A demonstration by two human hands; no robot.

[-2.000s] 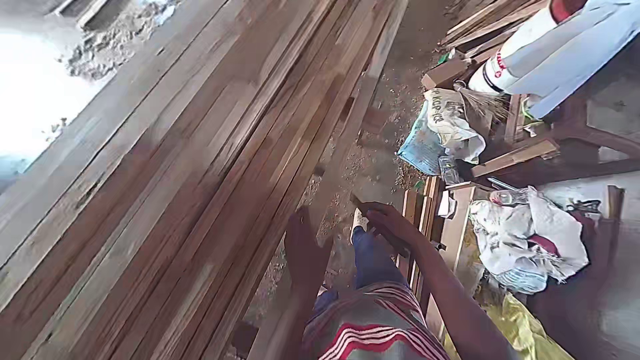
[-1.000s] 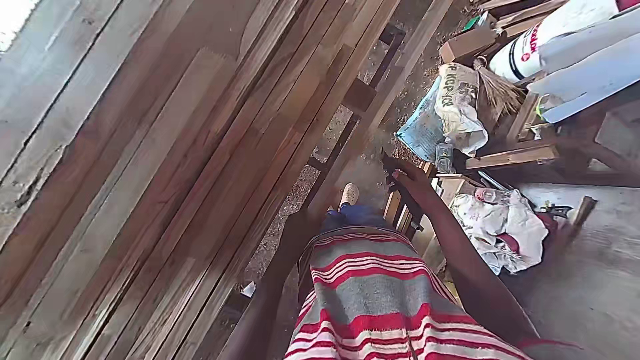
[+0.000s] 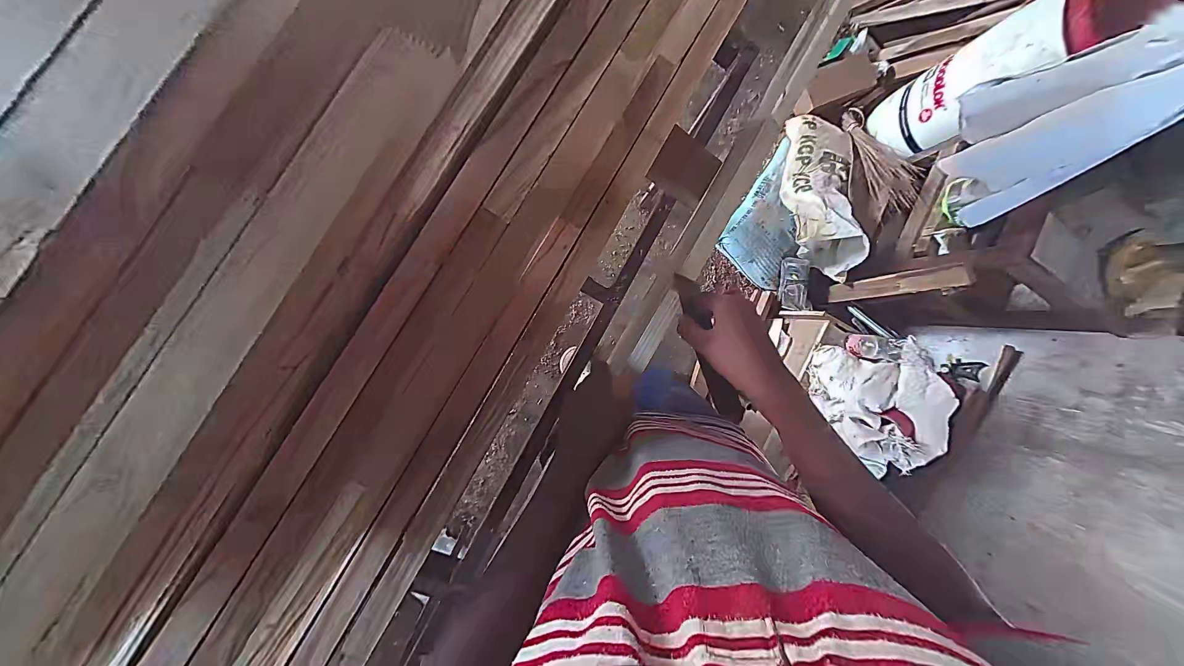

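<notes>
A pale wooden strip (image 3: 708,227) slants from near my waist to the top right, beside the stacked boards. My left hand (image 3: 597,412) is closed around its lower end, dark and partly blurred. Just right of the strip, my right hand (image 3: 735,338) has its fingers bent around a small dark object (image 3: 686,294), whose kind I cannot tell. Long brown wooden boards (image 3: 370,305) lie side by side across the left half, sloping up to the right.
Dark frame pieces (image 3: 638,240) cross the gap beside the boards. To the right are a printed sack (image 3: 819,190), a straw bundle (image 3: 879,171), a white bucket (image 3: 980,79), a wooden frame (image 3: 906,282) and a crumpled white sack (image 3: 879,398) with a plastic bottle (image 3: 869,347).
The pale strip, blurred beside the boards two seconds ago, now stands apart from them, with a gap showing between. The view has shifted, bringing more of the striped garment into sight.
</notes>
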